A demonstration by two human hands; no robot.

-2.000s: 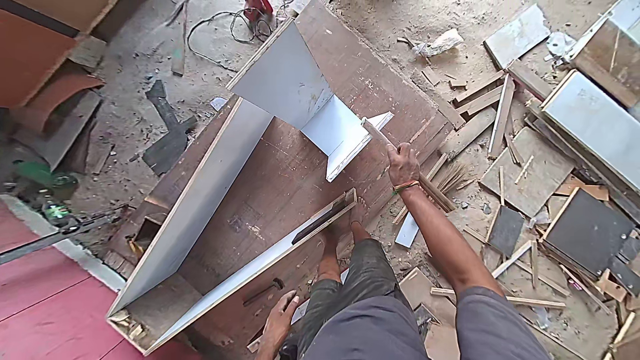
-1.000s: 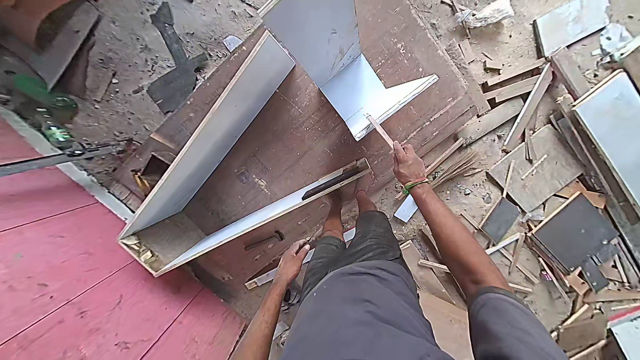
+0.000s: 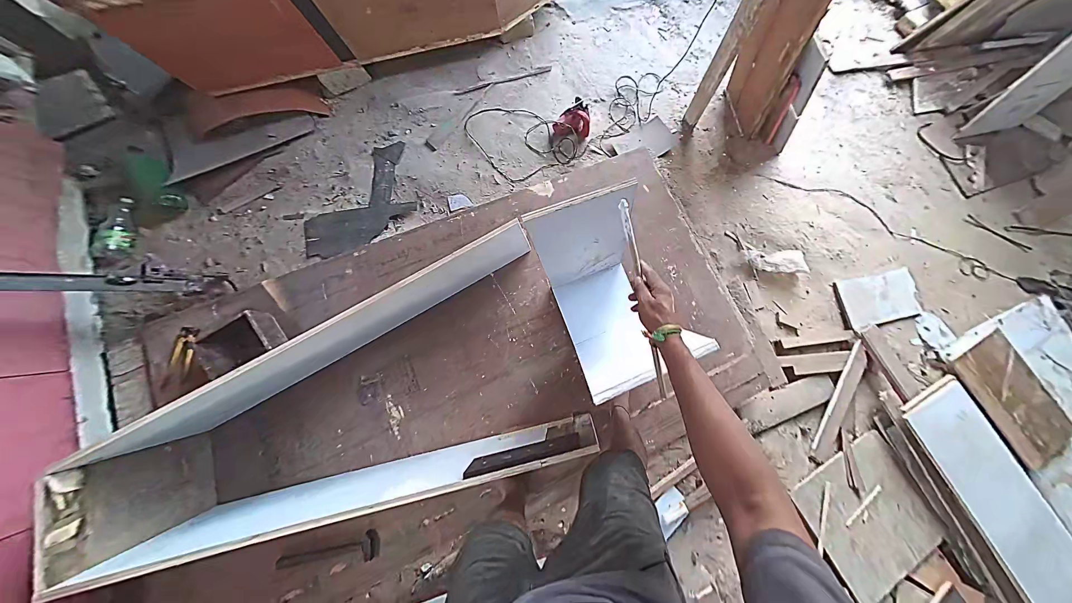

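My right hand (image 3: 653,297) is closed around a thin wooden strip (image 3: 631,239), held over an L-shaped assembly of white-faced boards (image 3: 599,322). A green band circles the right wrist. Beside the assembly lies a long, three-sided frame of white-faced panels (image 3: 335,360), its open end towards the assembly. A dark block (image 3: 528,456) rests inside the frame's near panel, close to my feet. Both pieces are on a large brown board (image 3: 452,377). A hammer (image 3: 335,553) lies on that board outside the frame. My left hand is out of view.
Offcuts and panels (image 3: 871,494) are heaped on the right. A red power tool (image 3: 573,121) with a tangled cord lies beyond the brown board. At the left are a plastic bottle (image 3: 115,230), a small open box (image 3: 243,339) and a pink surface (image 3: 29,352).
The view has swung up to show more floor ahead. My left hand, seen beside my left leg before, is out of view. My right hand with the strip now reaches farther over the L-shaped assembly.
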